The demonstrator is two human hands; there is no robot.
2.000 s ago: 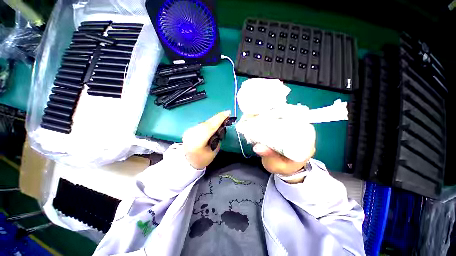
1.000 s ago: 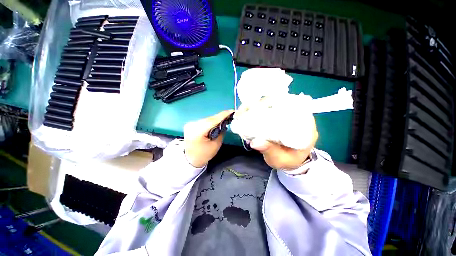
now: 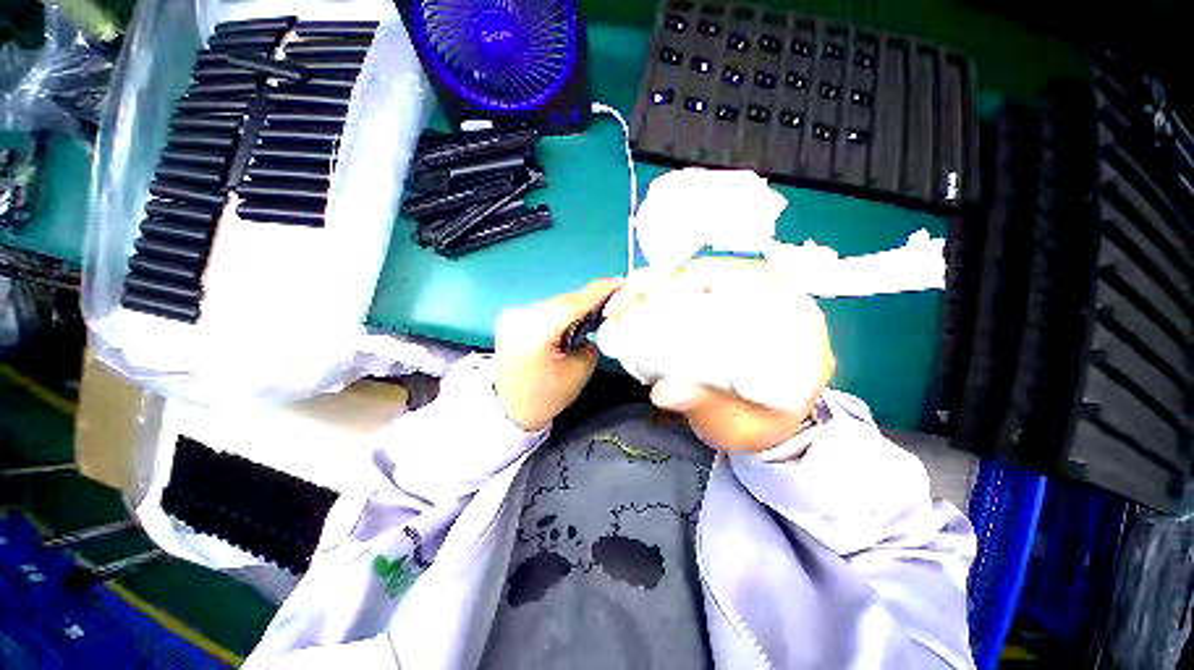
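Note:
My left hand (image 3: pixel 543 356) is closed around black tubes (image 3: pixel 580 333); only their ends show between the fingers, so I cannot tell how many it holds. My right hand (image 3: pixel 746 406) is closed on a white wiping cloth (image 3: pixel 714 327), which covers most of its fingers. The cloth touches the ends of the tubes. More of the white cloth lies crumpled behind the right hand, with a long tail (image 3: pixel 871 266) stretching right over the green mat.
A loose pile of black tubes (image 3: pixel 474 196) lies before the fan (image 3: pixel 504 59). A parts tray (image 3: pixel 904 124) with small pieces is behind the cloth. Dark ribbed trays (image 3: pixel 1133 327) stand at right. A lined supply box (image 3: pixel 249 295) is at left, above a lower carton (image 3: pixel 111 425). A white cable (image 3: pixel 631 196) crosses the mat.
The camera view has shifted a little. The cloth in my right hand has moved closer over the tubes and now hides more of them. My left hand still holds them.

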